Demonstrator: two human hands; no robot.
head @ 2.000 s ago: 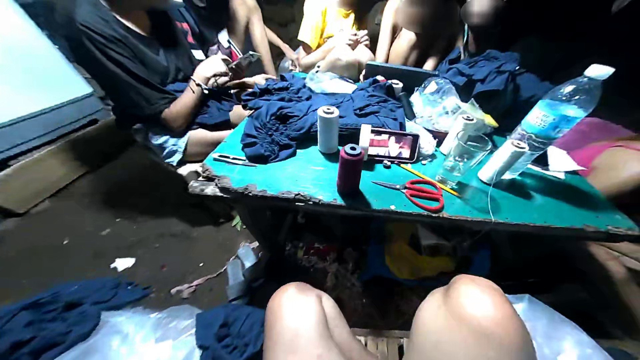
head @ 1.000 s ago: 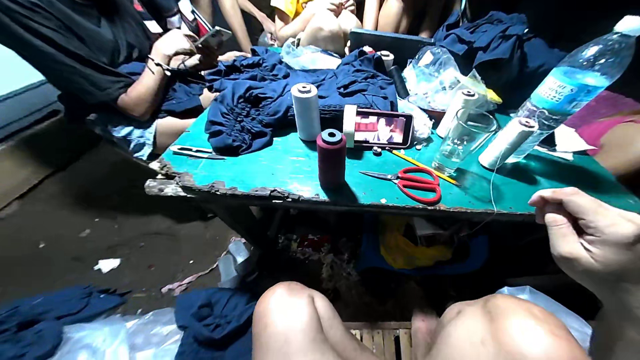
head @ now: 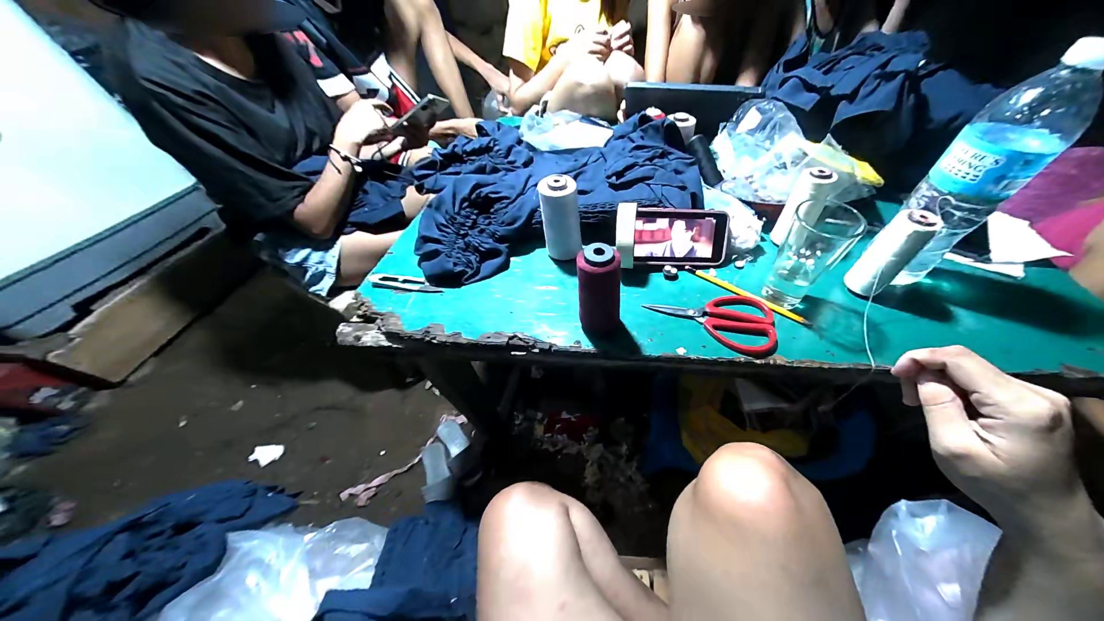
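My right hand is at the table's front right edge, thumb and index finger pinched on a white thread. The thread runs up to a white thread spool that leans by a water bottle. Left of it, a clear drinking glass stands beside a yellow pencil. Red-handled scissors lie near the front edge. A maroon thread spool and another white spool stand upright near a propped phone. My left hand is out of view.
Gathered navy cloth covers the table's back left; thread snips lie in front. Plastic bags sit behind the glass. A co-worker with a phone sits left. The green table has a broken edge. More navy cloth lies low left.
My right hand, absent two seconds ago, came into view at the right by one second ago and remains near the table edge.
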